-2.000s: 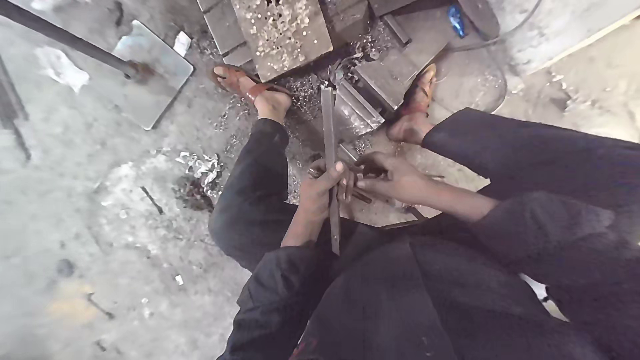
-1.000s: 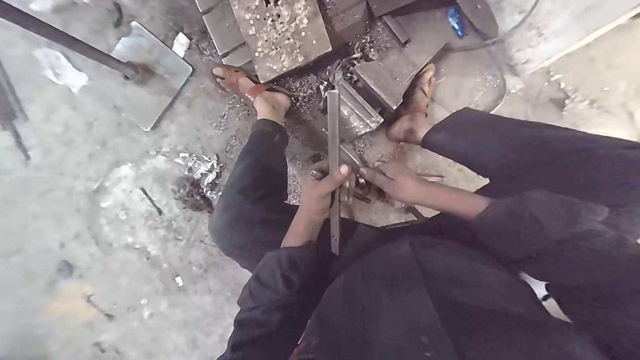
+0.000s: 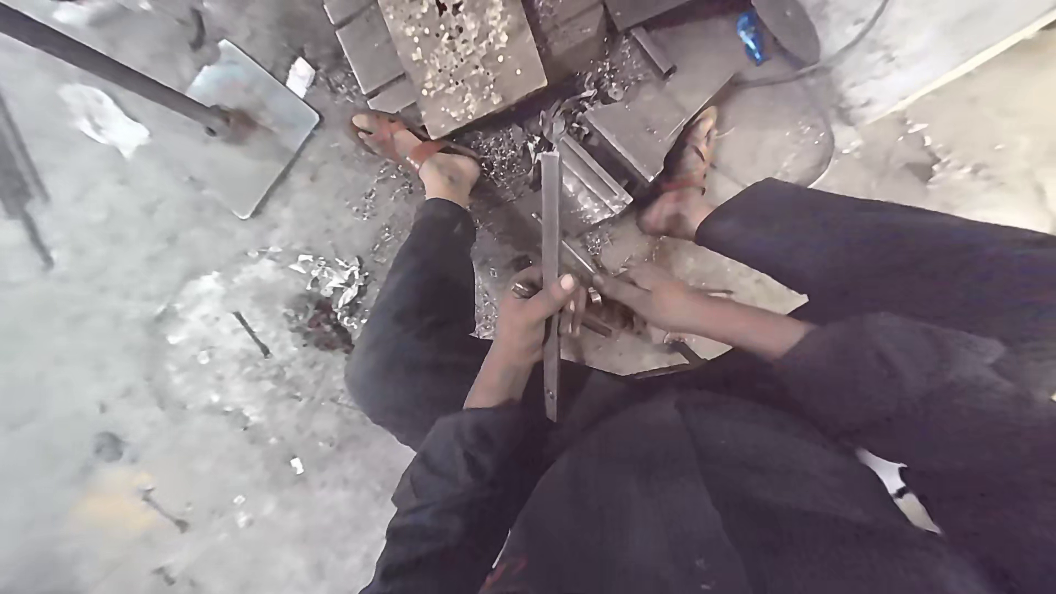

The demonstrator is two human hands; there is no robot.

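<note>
My left hand (image 3: 528, 318) is closed around a long flat metal bar (image 3: 551, 214), thumb across its face. The bar runs up and down the view between my knees, with a small hole near its lower end. Just right of it, my right hand (image 3: 648, 297) is near a thin metal rod (image 3: 580, 257) that slants up and left from its fingers; whether it grips the rod is hard to tell. Dark metal pieces (image 3: 596, 324) lie below and between the hands, partly hidden by the fingers.
A metal block (image 3: 462, 58) strewn with shavings stands ahead, a channelled metal piece (image 3: 590, 177) near my feet. A plate (image 3: 256, 132) with a pole (image 3: 107, 62) is at left. Blue plastic (image 3: 751, 37) and a cable (image 3: 854, 41) lie upper right. Scraps litter the floor.
My right hand has shifted slightly at the fingers beside the bar. My left hand keeps its hold on the bar, whose upper end has moved a little.
</note>
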